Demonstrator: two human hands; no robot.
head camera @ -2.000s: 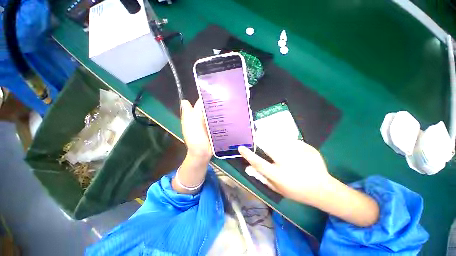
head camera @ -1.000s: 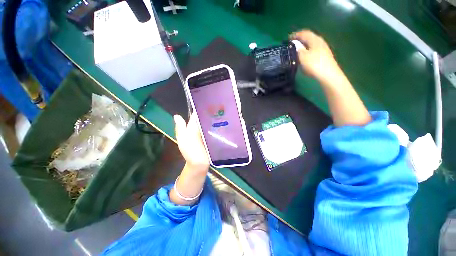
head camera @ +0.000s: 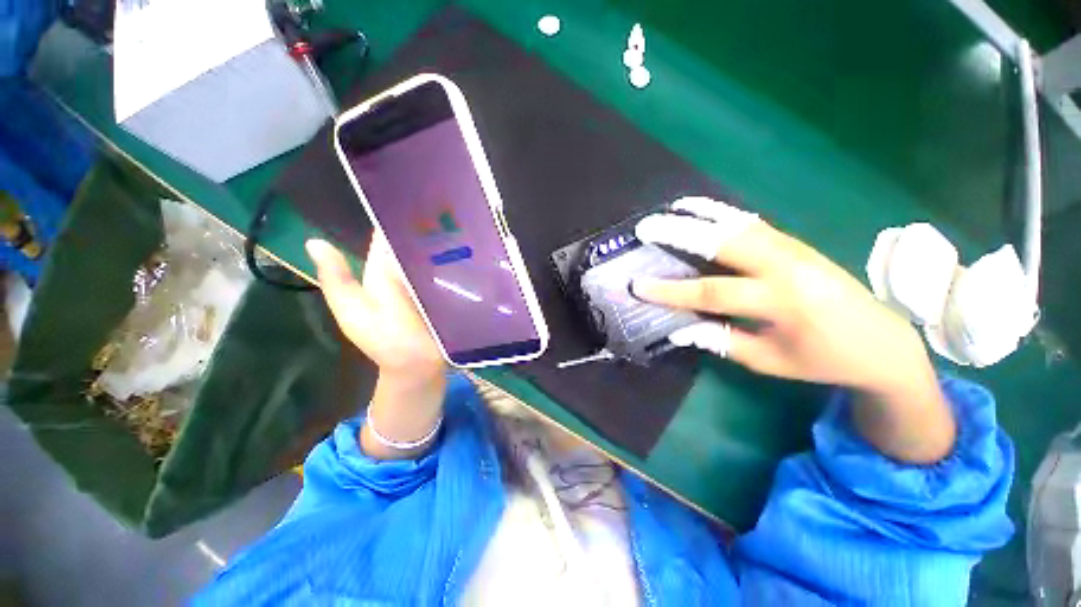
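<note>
My left hand [head camera: 385,302] holds a smartphone [head camera: 445,231] with a white edge and a purple-pink screen over the left part of the black work mat [head camera: 522,131]. My right hand [head camera: 771,291], with white finger cots on some fingertips, rests on a black square electronic module [head camera: 628,285] with a greyish top at the mat's right part. Its fingers lie over the module's top and right side. A thin pale lead [head camera: 586,359] sticks out at the module's lower left. The circuit board with the white pad is not visible.
A white box-shaped device [head camera: 219,89] with a cable stands at upper left. A green-lined waste bin [head camera: 196,439] holds clear plastic at lower left. Small white pieces [head camera: 638,59] lie beyond the mat. White pad stacks [head camera: 948,291] are at right, with clear plastic [head camera: 1059,510] below.
My right hand has come from the far side of the mat towards me with the black module, now where the padded board showed. The phone is tilted more to the left; the whole view has shifted.
</note>
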